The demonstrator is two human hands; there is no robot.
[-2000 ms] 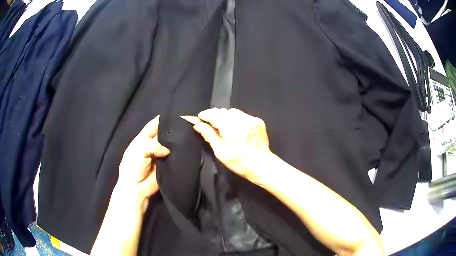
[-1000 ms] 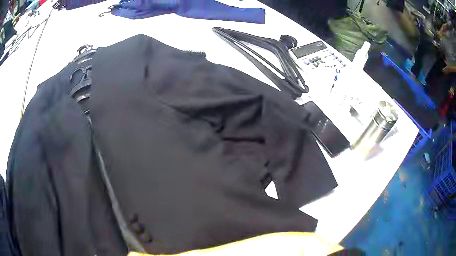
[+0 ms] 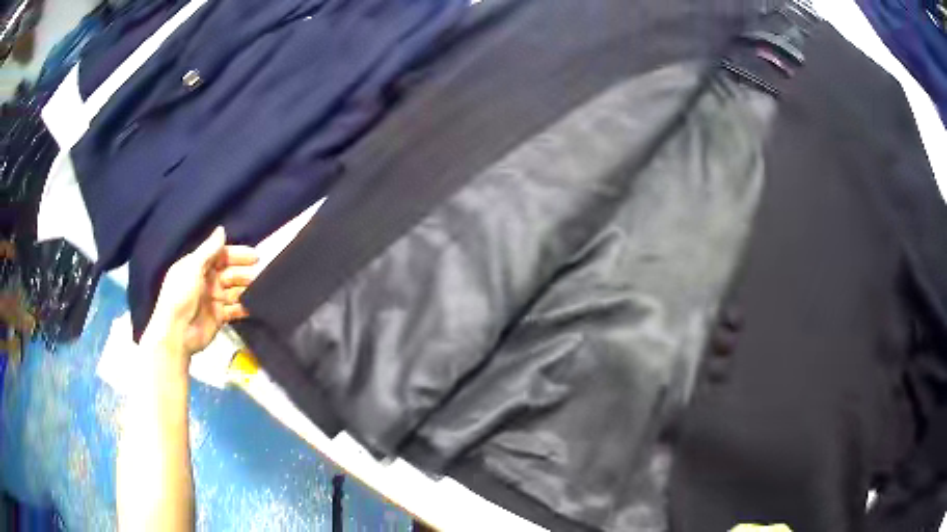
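Observation:
A black suit jacket (image 3: 820, 239) lies with its left-hand front panel folded outward, showing the creased, shiny dark grey lining (image 3: 582, 301). The matte facing (image 3: 498, 94) runs beside the lining to a lower corner. My left hand (image 3: 208, 296) is at that corner, its fingers apart and slightly bent, close to the edge; no cloth shows pinched in it. Only a small sliver of my right hand (image 3: 763, 528) shows at the bottom edge, so its hold is hidden. Small dark buttons (image 3: 724, 348) sit on the other front. No tool is visible.
Navy jackets (image 3: 260, 125) lie on the upper left, and more navy cloth is at the upper right. The white table's curved edge (image 3: 384, 476) runs below the hem. Blue floor (image 3: 260, 457) is at lower left, with dark shiny bundles (image 3: 68, 281) further left.
The view has swung from the right of the table to the left. The jacket front has been opened outward, exposing the lining. My left hand has come back into view at the corner.

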